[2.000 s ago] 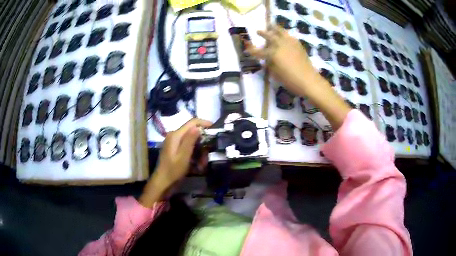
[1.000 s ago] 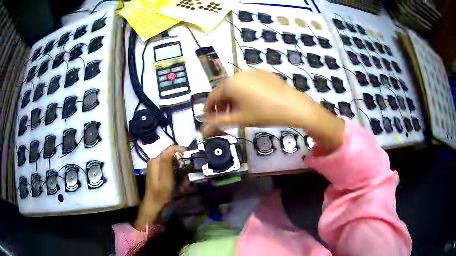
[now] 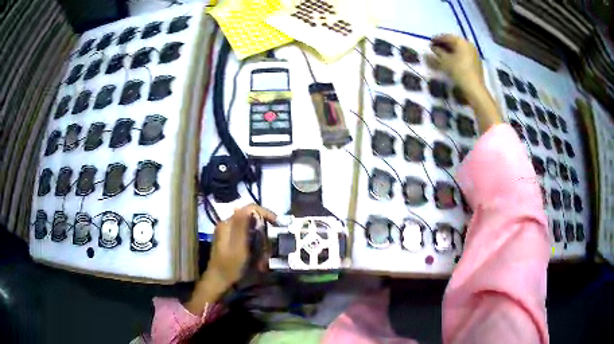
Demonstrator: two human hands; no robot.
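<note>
The test fixture stands at the bench's front edge, its white cutout plate showing with no unit on it. My left hand is at the fixture's left side, fingers curled; whether it grips anything is hidden. My right hand is over the back of the right foam tray, its fingers closed around a dark wired unit, partly hidden by them. Two dark units sit in the same back row, left of the hand. The other tray rows hold round units with thin leads.
A handheld digital meter and a narrow dark module lie behind the fixture. A black lump with cable is left. The left foam tray holds more units. Yellow dot sheet and sticker sheet lie behind; tray stacks flank the bench.
The black unit has left the fixture plate. My right hand has moved from above the fixture to the right tray's back row. My left hand stays beside the fixture. The view has shifted.
</note>
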